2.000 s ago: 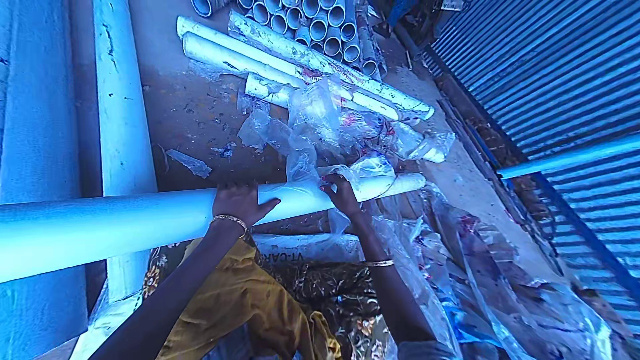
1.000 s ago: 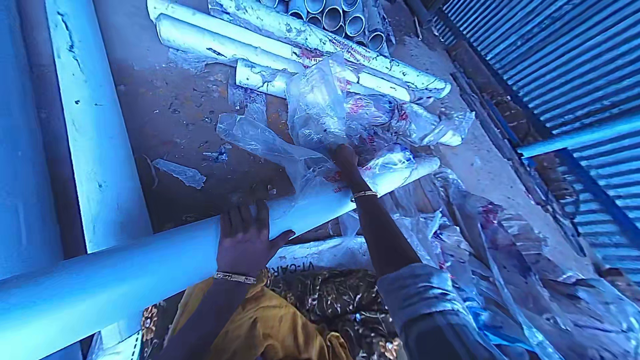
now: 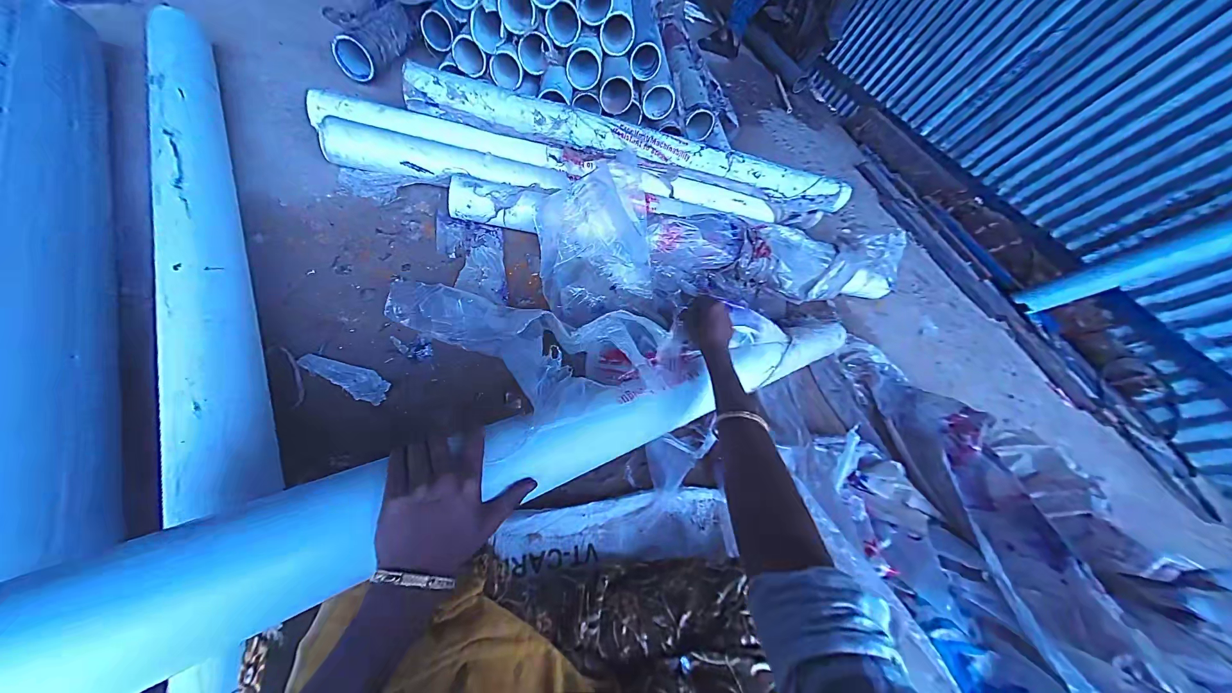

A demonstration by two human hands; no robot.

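Note:
A long, smooth white pipe or rod (image 3: 597, 428) runs from the lower left up to the right across my lap. My left hand (image 3: 438, 500) lies flat on it with the thumb spread. Clear printed plastic film (image 3: 616, 342) is bunched around and beyond the far part of the pipe. My right hand (image 3: 707, 322) is closed on this film, just above the pipe. Its fingers are mostly hidden behind the back of the hand.
Wrapped white rods (image 3: 616, 135) lie on the floor ahead, before a stack of hollow pipes (image 3: 582, 67). Thick white cylinders (image 3: 207, 289) stand along the left. Loose plastic wrap (image 3: 924, 481) covers the right side, near a corrugated metal wall (image 3: 1020, 106).
My right hand has left the pipe, where it rested two seconds ago, and is now at the film beyond it. My left hand remains on the pipe.

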